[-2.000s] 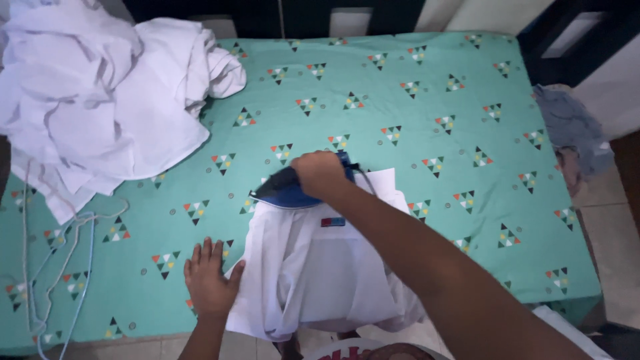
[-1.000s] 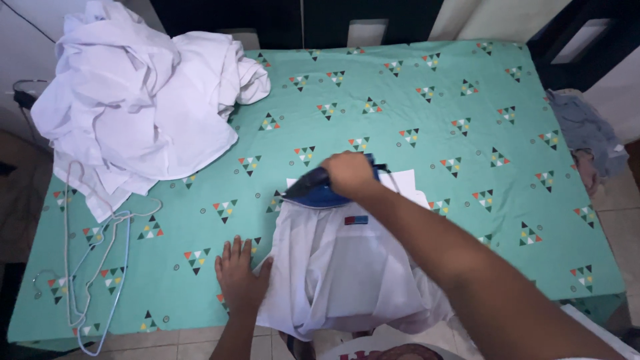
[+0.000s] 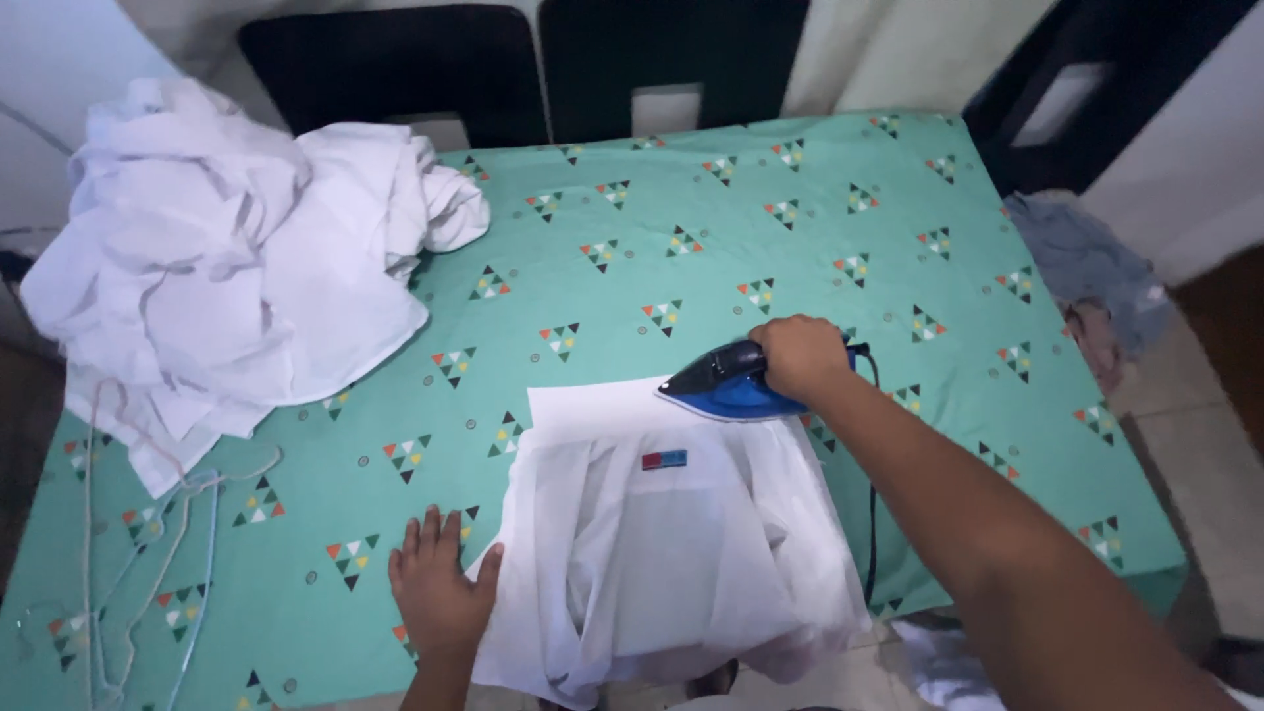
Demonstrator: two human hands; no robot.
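Observation:
My right hand point(image 3: 805, 357) is closed around the handle of a blue and black clothes iron point(image 3: 726, 387). The iron lies on the right part of the flat collar of a white shirt point(image 3: 681, 533), its tip pointing left. A small red and blue label is on the shirt below the collar. The rest of the garment hangs over the near edge of the table. My left hand point(image 3: 441, 583) rests flat with fingers spread on the green patterned cloth point(image 3: 612, 306), its thumb touching the shirt's left edge. A black cord runs from the iron's rear, partly behind my right arm.
A heap of white clothes point(image 3: 227, 267) lies at the left back of the table. Several thin clothes hangers point(image 3: 212, 533) lie in front of it. Dark chair backs point(image 3: 395, 74) stand along the far edge. Grey-blue cloth point(image 3: 1086, 262) lies beyond the right edge.
The iron in my right hand has moved right along the collar, away from its left end, which it covered earlier. My left hand stays beside the shirt.

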